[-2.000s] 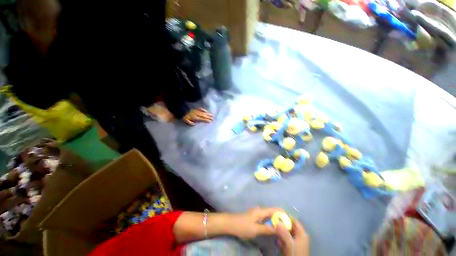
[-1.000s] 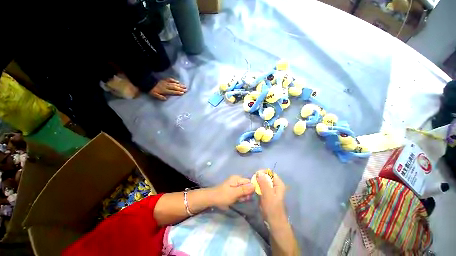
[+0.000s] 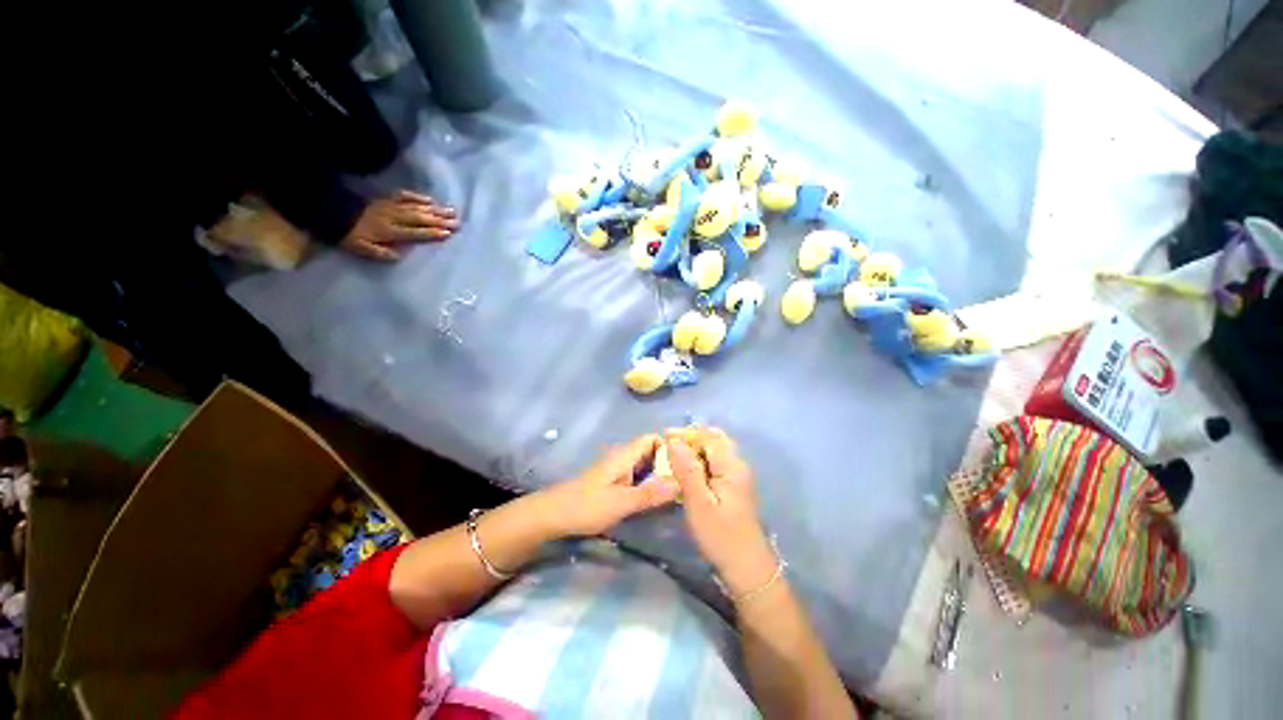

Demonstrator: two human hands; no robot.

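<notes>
My left hand (image 3: 615, 485) and my right hand (image 3: 715, 485) meet over the table's near edge, above the checked apron. Both hold a small pale-yellow plush piece (image 3: 673, 459) between their fingertips; most of it is hidden by the fingers. I cannot make out a needle or thread at the fingertips. A pile of blue-and-yellow plush pieces (image 3: 718, 211) lies on the grey-blue cloth beyond my hands, with a group to its right (image 3: 922, 326) and one piece nearer me (image 3: 697, 333).
An open carton (image 3: 211, 528) with plush pieces is at my left. Another person's hand (image 3: 404, 225) rests on the cloth near a grey-green bottle (image 3: 448, 56). At right are a red-and-white box (image 3: 1112, 383), a striped cloth pouch (image 3: 1083, 521) and a narrow silver tool (image 3: 950, 615).
The view has shifted right and down, so table things appear further left and higher. The plush piece is now more covered by my fingers. Both hands still hold it.
</notes>
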